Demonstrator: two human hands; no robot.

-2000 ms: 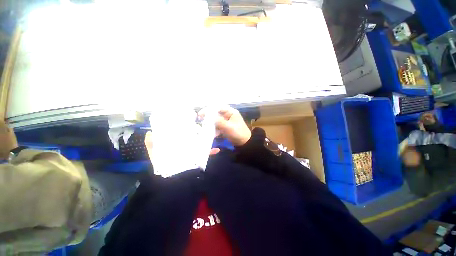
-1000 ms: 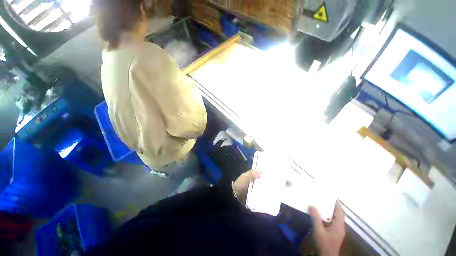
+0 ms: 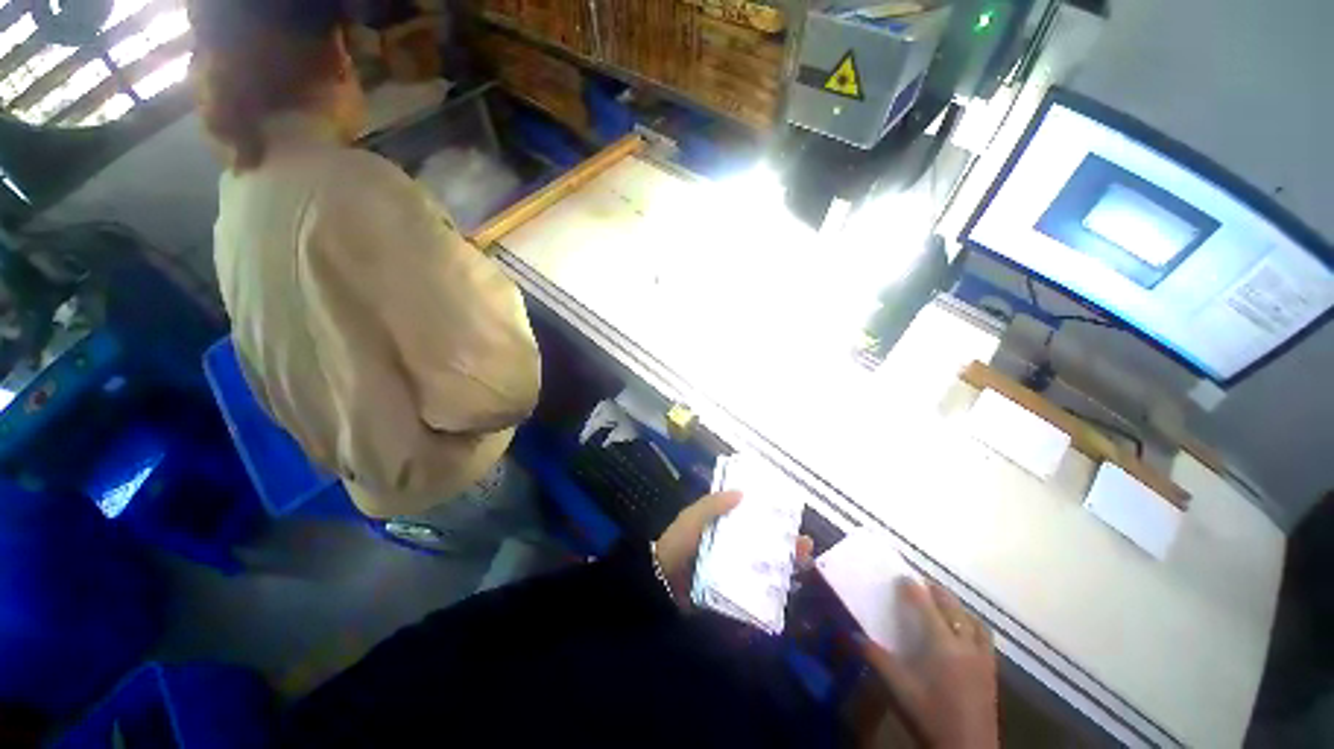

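Observation:
My left hand [image 3: 691, 547] is closed round the edge of a stack of white panels [image 3: 751, 544], held in front of my body by the bench edge. My right hand [image 3: 944, 659] holds a white panel [image 3: 873, 585] just right of the stack, apart from it. Its fingers lie over the panel's right part. Two more white panels lean at the wooden strip on the bench, one on the left [image 3: 1018, 432] and one on the right [image 3: 1132, 508].
The white bench [image 3: 936, 512] runs diagonally, glared in the middle. A wooden strip [image 3: 1075, 430] and monitor [image 3: 1156, 234] are behind. A person in a beige jacket [image 3: 373, 315] stands at left. A keyboard [image 3: 629, 486] lies below the bench edge. Blue totes are at lower left.
The view has swung left from the bench front, then shifted slightly right. The right hand's panel, earlier held against the stack, is now apart from it. The glare has lessened.

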